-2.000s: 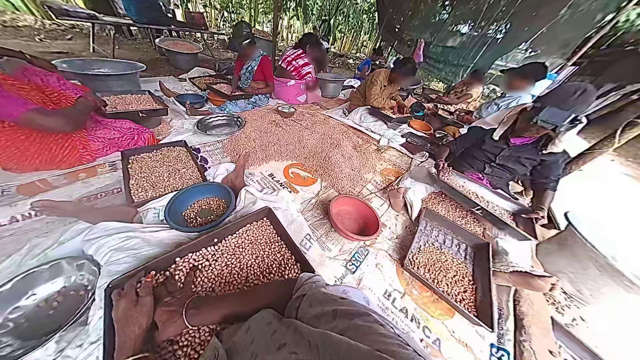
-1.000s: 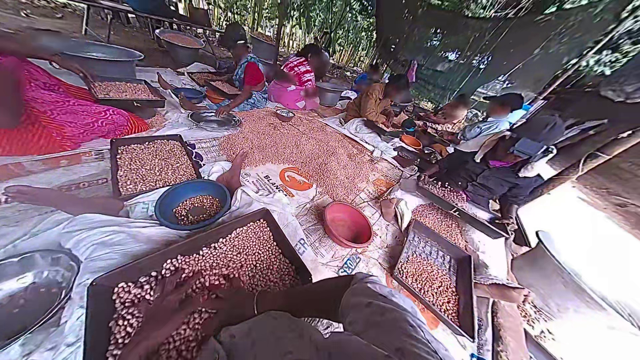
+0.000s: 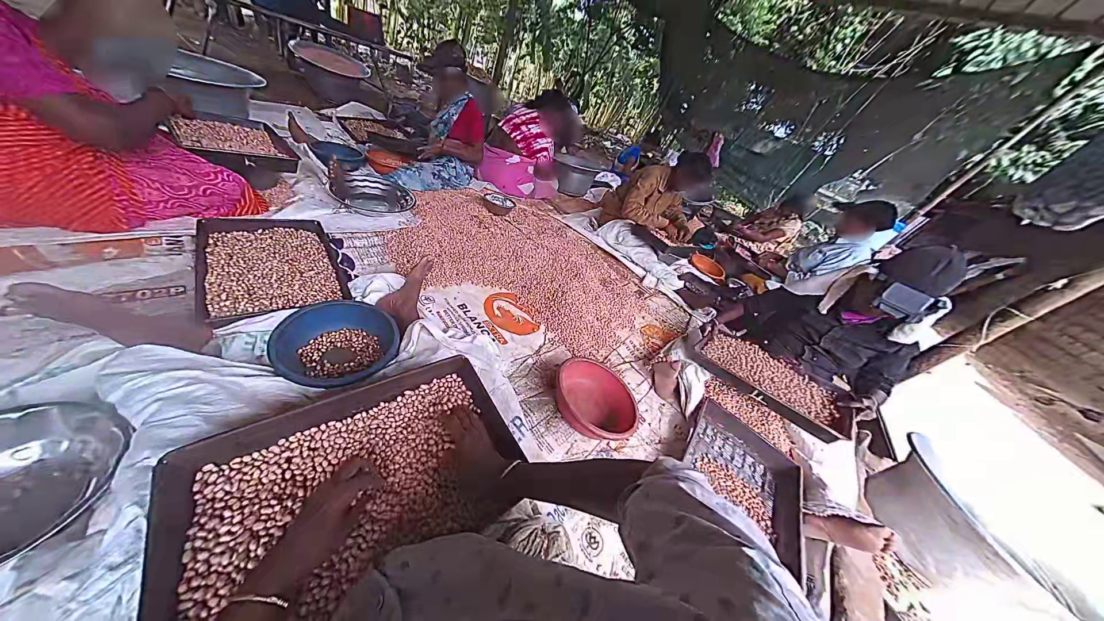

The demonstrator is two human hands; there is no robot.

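A dark rectangular tray (image 3: 164,517) lies tilted across my lap, holding a layer of pinkish shelled nuts (image 3: 259,483) that look like peanuts. My left hand (image 3: 332,513), with a thin bangle at the wrist, is over the nuts near the tray's middle, fingers bent and slightly apart. Towards the tray's right side, my right hand (image 3: 470,453) rests on the nuts with its fingers pointing to the far edge; shadow hides part of it. Beyond the tray stands a blue bowl (image 3: 285,354) with some nuts inside. A red bowl (image 3: 595,397) is on the sacks to the right.
A large heap of nuts (image 3: 517,250) covers the printed sacks ahead. Several people sit around it with trays and bowls. A nut-filled tray (image 3: 205,276) lies at left, a metal basin (image 3: 60,474) at lower left, and a part-filled tray (image 3: 789,509) beside my leg at right.
My right hand has moved right and farther up the tray, away from my left hand. Both hands were close together at the tray's left side two seconds ago.
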